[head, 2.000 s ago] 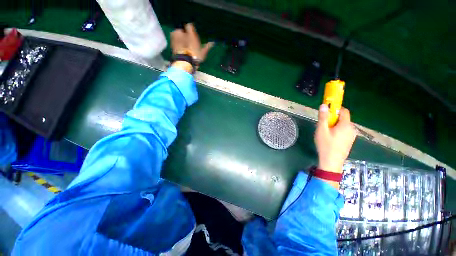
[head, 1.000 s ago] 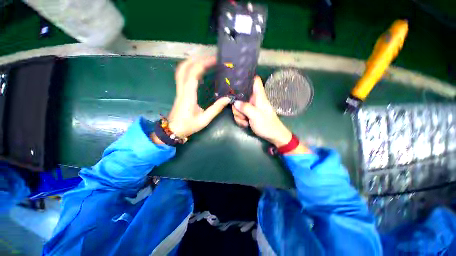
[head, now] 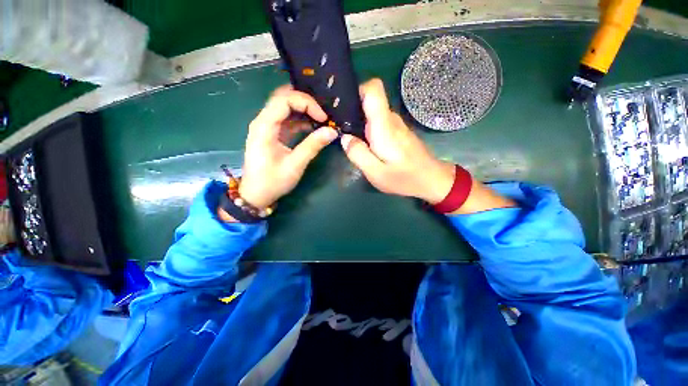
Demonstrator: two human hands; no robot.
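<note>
A black phone body (head: pixel 320 56) with a row of small pale and orange marks is held above the green bench, its far end cut off by the top edge. My left hand (head: pixel 283 147) is at its near end, thumb and forefinger pinched together at an orange spot; whether a small part is between them is too small to tell. My right hand (head: pixel 392 151) grips the phone's near right corner, thumb on the end. The yellow electric screwdriver (head: pixel 607 38) stands or hangs at the upper right, black nose down, untouched by either hand.
A round perforated screw plate (head: pixel 451 81) lies right of the phone. Clear blister trays (head: pixel 632 154) are at the right edge. A black parts box (head: pixel 68 196) with shiny parts is at the left. A white roll (head: pixel 83 41) crosses the upper left. A pale rail (head: pixel 219 58) borders the bench.
My left hand came back from the conveyor and my right hand let go of the screwdriver. Both hands now hold a phone body over the bench, tilted more than a second ago.
</note>
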